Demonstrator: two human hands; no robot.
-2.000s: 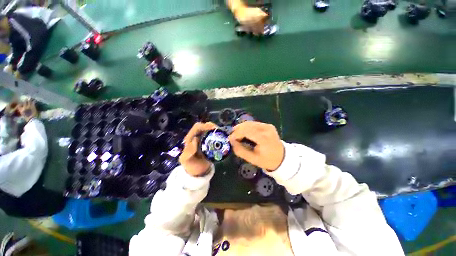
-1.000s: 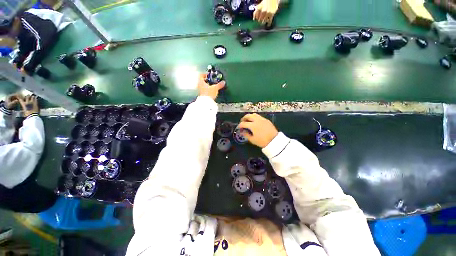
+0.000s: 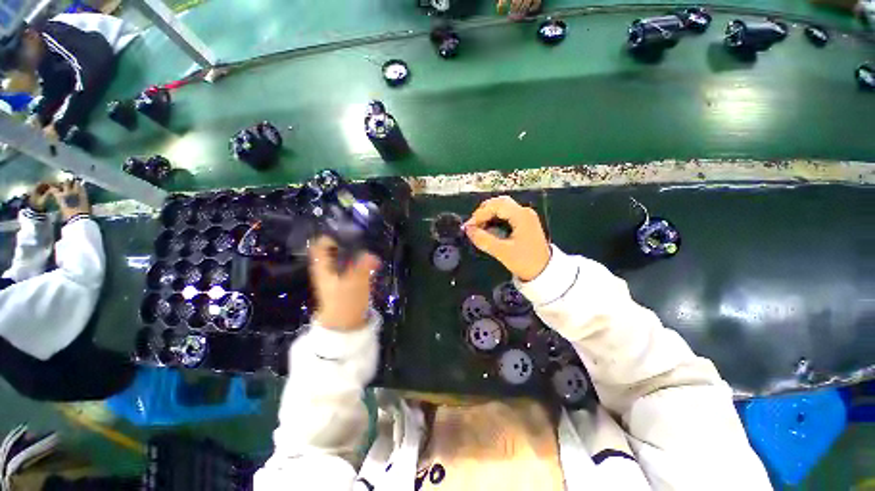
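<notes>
My left hand (image 3: 343, 288) is over the right part of the black blister tray (image 3: 192, 251), blurred, holding a dark cylindrical unit (image 3: 351, 222). My right hand (image 3: 513, 237) is over the bench right of the tray, thumb and index fingertips together at a tiny pinkish thing, too small to name. A dark ring-like cap (image 3: 446, 227) lies just left of these fingertips. Several grey-black end caps (image 3: 484, 334) with holes lie below on the bench. A cylinder with a circuit board at its end (image 3: 384, 130) stands on the green belt.
A part-built unit (image 3: 658, 237) with a pale wire stands on the bench at right. Worn pale metal edging (image 3: 614, 176) separates bench and belt (image 3: 576, 115). More black parts lie along the belt. Another person's hands (image 3: 69, 197) are at far left. A blue stool (image 3: 794, 432) is at lower right.
My left hand has come back from the belt to the tray and now holds a dark unit; a cylinder stands on the belt where it was. My right hand has lifted off a cap, fingertips pinched.
</notes>
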